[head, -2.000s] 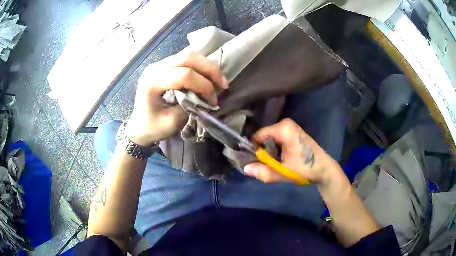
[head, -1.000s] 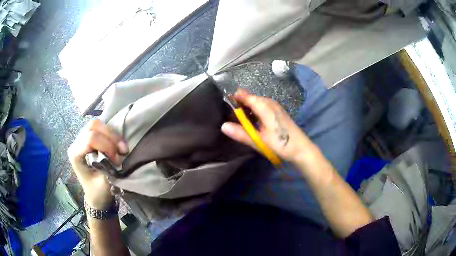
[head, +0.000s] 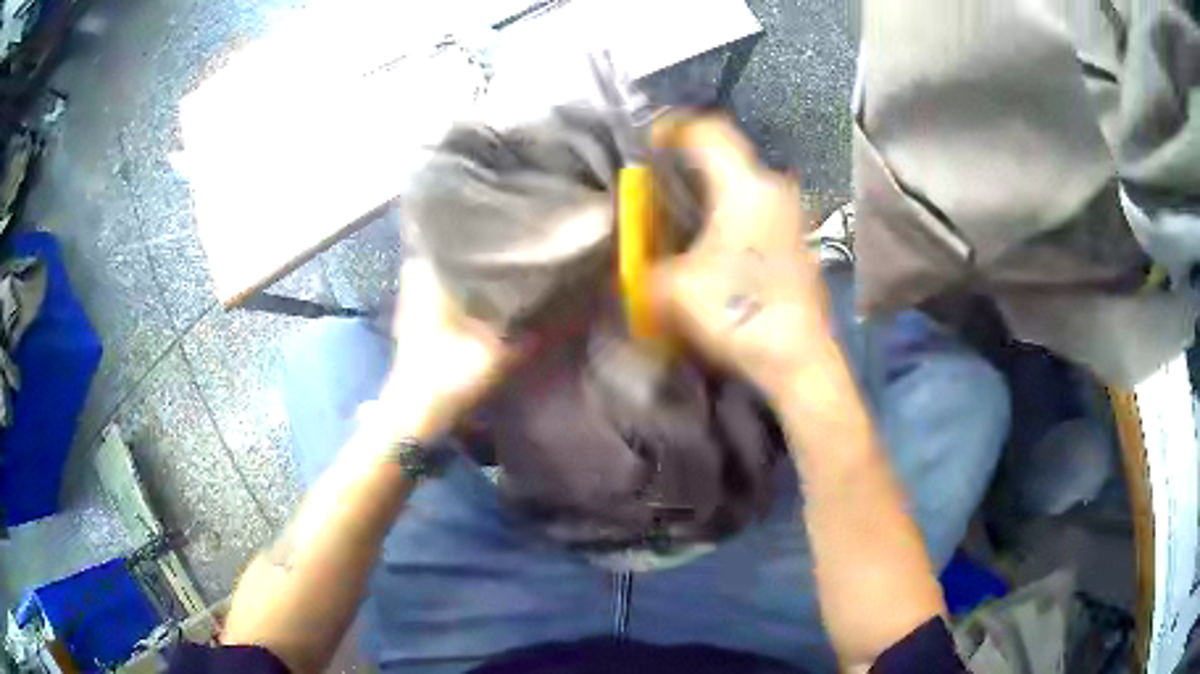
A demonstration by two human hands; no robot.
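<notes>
A crumpled taupe garment piece (head: 513,217) is bunched between my hands above my knees, its darker brown part (head: 632,461) hanging onto my lap. My left hand (head: 448,342) holds it from the left side, its fingers mostly hidden by the cloth. My right hand (head: 737,250) holds scissors (head: 636,250) with yellow-orange handles, the blades pointing up and away from me. The right hand is blurred and also touches the cloth. More taupe cloth (head: 987,158) hangs at the upper right, apart from the bunched piece.
A low white bench (head: 303,145) stands ahead to the left. A white sewing table with a tan edge (head: 1138,500) is at the right. Blue sheets (head: 46,382) and a blue bin (head: 99,612) lie at left. Loose fabric (head: 1033,625) is at lower right.
The garment piece at my left hand is now bunched up and apart from the cloth at the upper right. My left hand has moved right and up, my right hand up.
</notes>
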